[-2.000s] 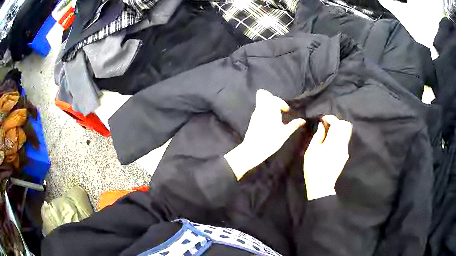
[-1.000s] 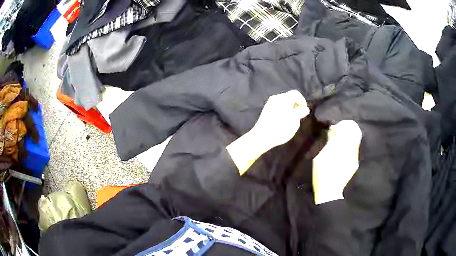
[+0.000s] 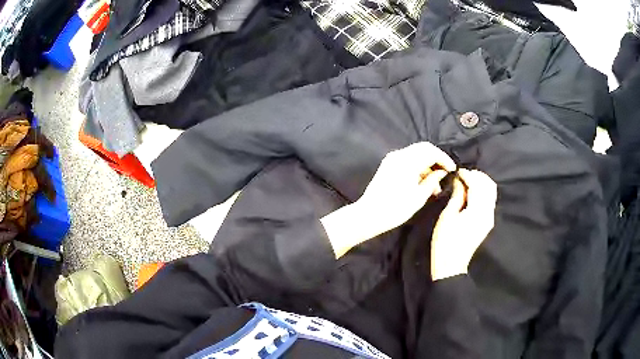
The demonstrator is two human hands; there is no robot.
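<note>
A dark padded coat [image 3: 281, 126] lies spread in front of me, its collar away from me and one sleeve reaching left. A round button [image 3: 469, 119] shows flat on the collar band. Just below it, my left hand [image 3: 407, 182] pinches the coat's front edge between thumb and fingers. My right hand [image 3: 464, 221] pinches the same edge close beside it. The fingertips of both hands nearly touch. What lies between them is hidden.
Black garments, grey garments [image 3: 161, 73] and a black-and-cream plaid garment [image 3: 365, 28] lie beyond. Another padded coat [image 3: 561, 77] is at the upper right. On the left are blue bins [image 3: 50, 203], a red stool [image 3: 116, 160] and an olive bag [image 3: 91, 289].
My hands have come together and pinch the front edge slightly lower. The collar now lies flatter, and the button on it has come into view.
</note>
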